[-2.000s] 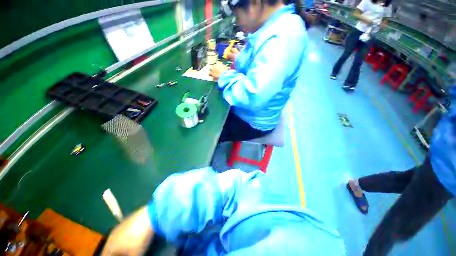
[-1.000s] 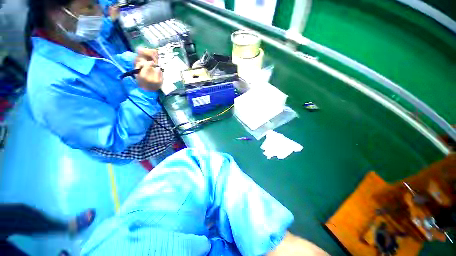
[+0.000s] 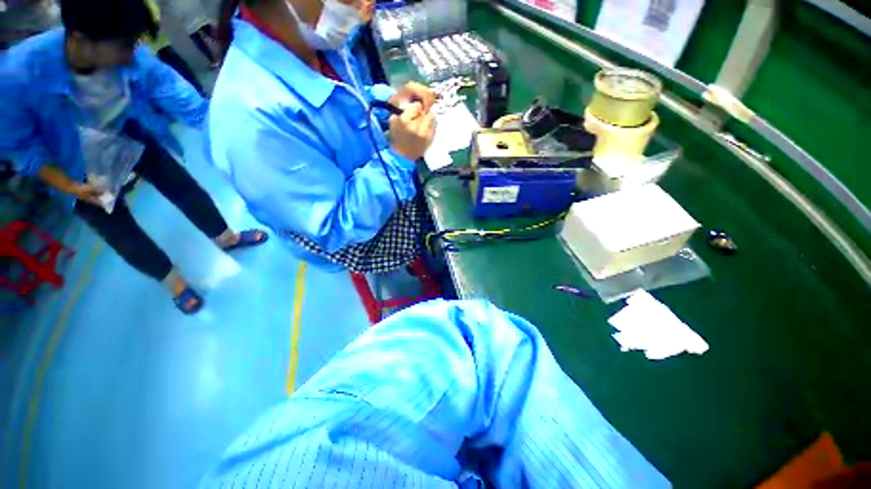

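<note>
Neither of my hands shows; only my blue left sleeve fills the lower middle, cut off by the bottom edge. Right of it, a crumpled white wiping paper lies on the dark-green bench mat. A white carton sits on a clear plastic bag behind the paper. A small dark part lies right of the carton. A small thin purplish piece lies left of the paper. An orange corner of the fixture shows at the bottom right edge.
A blue equipment box with cables stands left of the carton. Cream tape rolls are stacked behind it. A masked person in a blue smock works at the neighbouring station. Another person stands in the aisle holding a clear bag.
The view has swung from the right-hand side of the bench to the left, then further left. The fixture has nearly left the picture. The standing person now shows at upper left.
</note>
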